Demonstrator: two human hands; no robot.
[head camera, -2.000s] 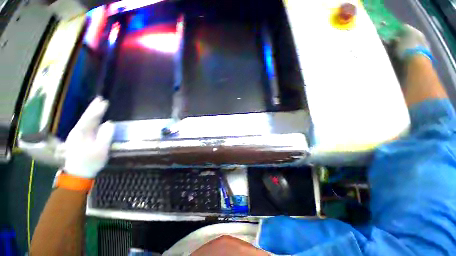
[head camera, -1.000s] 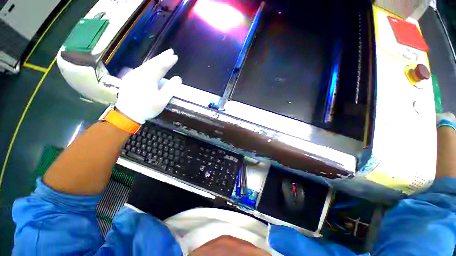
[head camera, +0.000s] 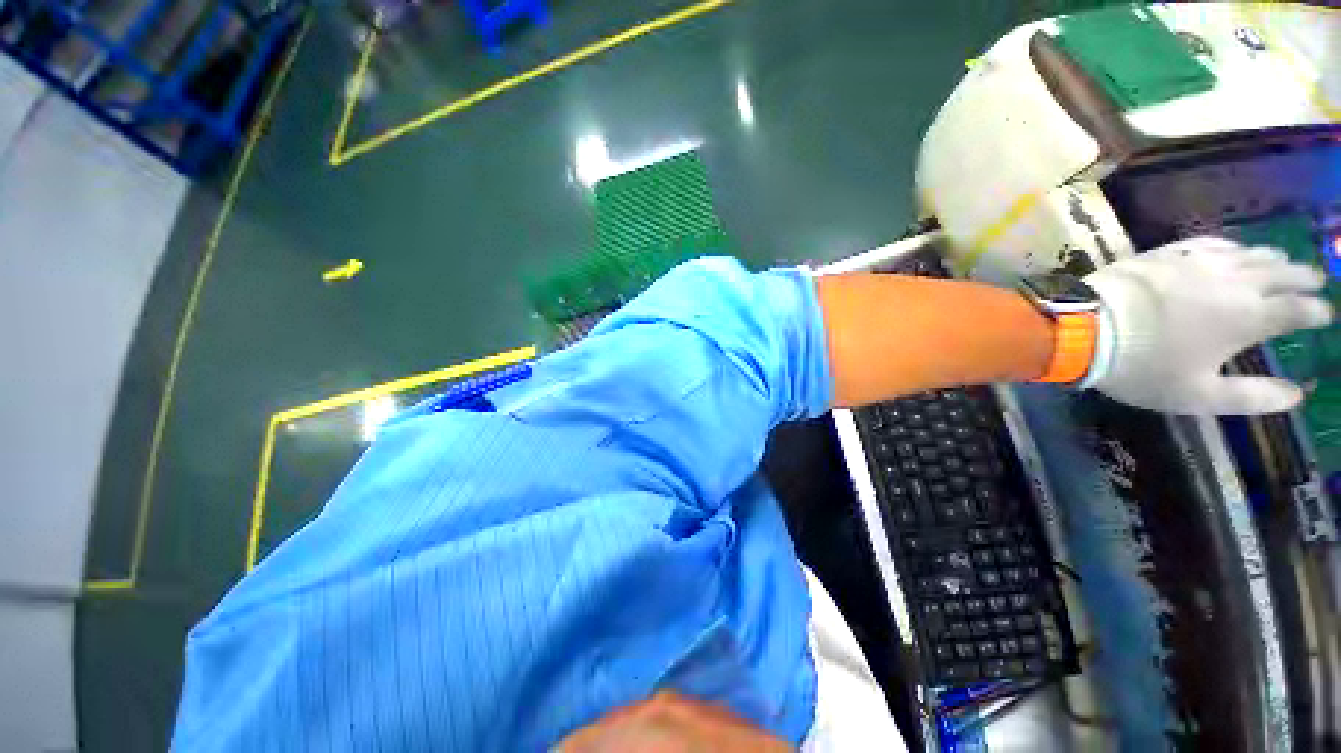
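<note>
My left hand (head camera: 1221, 327), in a white glove with an orange wrist band, is at the right side of the view over the AOI machine's opening. Its fingers are spread and palm down. A green circuit board (head camera: 1297, 236) shows in the opening beside and partly under the fingers; whether they touch it is unclear. The machine's off-white body (head camera: 1000, 147) has a worn, rounded front edge. My right hand is out of the picture.
A plain green rectangle (head camera: 1132, 56) lies on the machine's corner. The black keyboard (head camera: 956, 544) is on its tray below. Racked green boards (head camera: 655, 206) stand on the floor beyond my blue sleeve. Yellow floor lines and a blue frame (head camera: 162, 74) are at left.
The view has swung left, bringing the floor and racked boards into sight. A green board now shows in the opening, by my left hand. My right hand has left the picture.
</note>
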